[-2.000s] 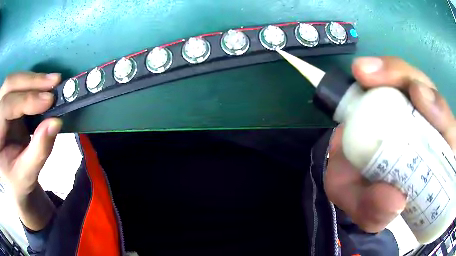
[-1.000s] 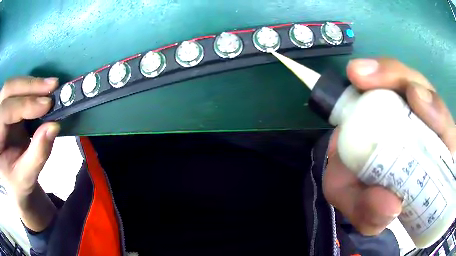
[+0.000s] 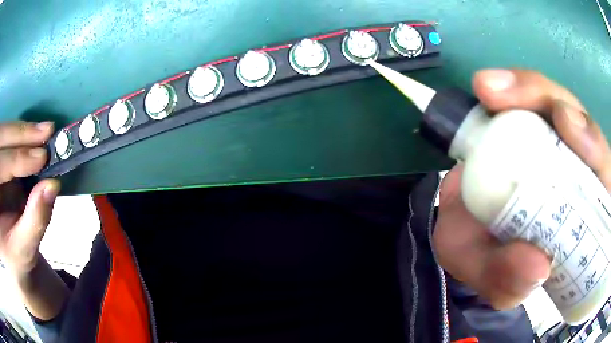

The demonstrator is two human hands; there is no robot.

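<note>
A long black strip (image 3: 281,82) slants across the upper view above the green surface. It carries a row of several silver round discs (image 3: 255,68), a thin red wire (image 3: 281,47) along its upper edge and a blue dot (image 3: 434,38) at the right end. My left hand (image 3: 27,181), cut off by the left edge, pinches the strip's left end. My right hand (image 3: 509,221) holds a milky white squeeze bottle (image 3: 504,161) with a black collar (image 3: 447,119). Its pale-yellow tip (image 3: 404,85) points at the lower edge of the second disc from the right. No liquid can be made out.
The green bench (image 3: 268,147) lies under the strip, with its front edge just before my body. My dark jacket with an orange panel (image 3: 120,281) fills the lower middle. White areas show at both sides below the bench edge.
The strip and my left hand have shifted left. The bottle stays nearly in place, so its tip now meets the second disc from the right instead of the third.
</note>
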